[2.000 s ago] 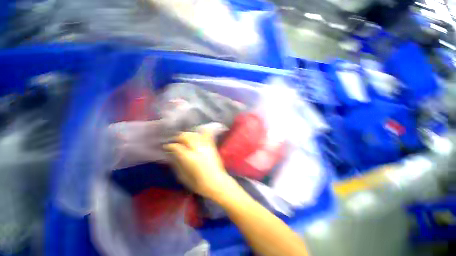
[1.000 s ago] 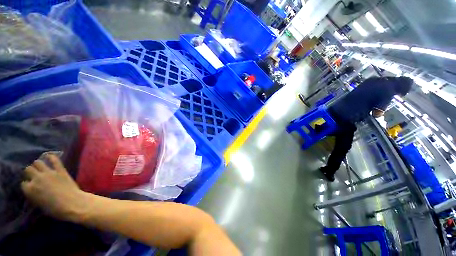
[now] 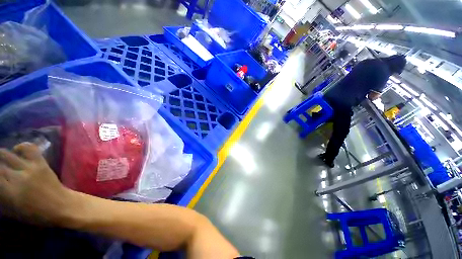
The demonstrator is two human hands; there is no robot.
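Observation:
A zip-lock bag of red parts (image 3: 126, 152) with two white labels lies in a blue tote (image 3: 205, 164) at the left. Its clear upper part spreads towards the tote's back wall. My right hand (image 3: 30, 184) reaches in over the tote and is at the left edge of the picture, beside the red bag, on dark bagged contents (image 3: 48, 139). Some clear plastic shows at its fingertips; whether it grips this is unclear, and some fingers are cut off or hidden. My left hand is not in view.
A blue lattice pallet (image 3: 147, 63) lies behind the tote, with more blue totes (image 3: 230, 83) on it. A yellow line (image 3: 223, 152) edges the grey floor. A person in dark clothes (image 3: 349, 91) leans at a workbench (image 3: 385, 136) by a blue stool (image 3: 309, 114); another stool (image 3: 364, 232) stands nearer.
The view has swung right since the earliest frame. Over the last second, my right hand and the red bag have shifted left in the picture; the hand's fingers now reach the left edge.

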